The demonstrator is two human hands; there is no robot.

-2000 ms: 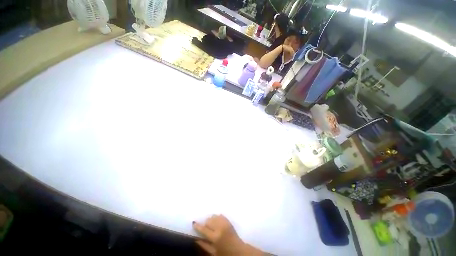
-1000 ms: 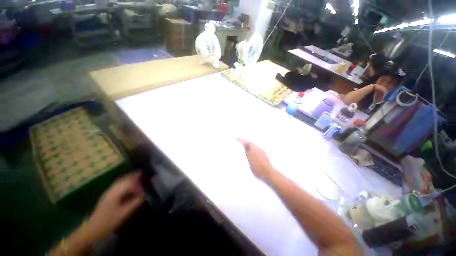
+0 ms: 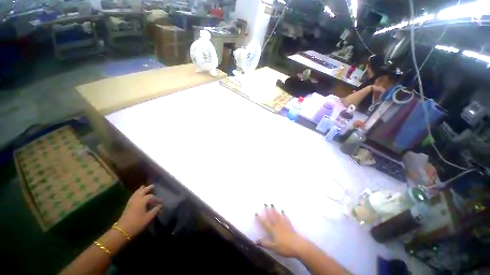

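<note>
The white worktable top (image 3: 204,145) spreads out in front of me. My right hand (image 3: 279,233) lies palm down on it near the front edge, fingers spread, holding nothing. My left hand (image 3: 138,208) is off the table, in the air beside its front edge, with its fingers loosely bent and apart and nothing in it. Two gold-coloured bands are on the left wrist.
Two white fans (image 3: 204,53) stand by the tan board (image 3: 150,86) at the far left. Bottles (image 3: 323,111) line the far edge. Thread cones (image 3: 384,203) and a dark cylinder (image 3: 395,224) are at right. A patterned carton (image 3: 64,174) is on the floor. A person (image 3: 370,91) sits across.
The view has turned left since the first frame. Since the second frame, my right hand has come back toward the front edge and spread its fingers. My left hand has risen a little.
</note>
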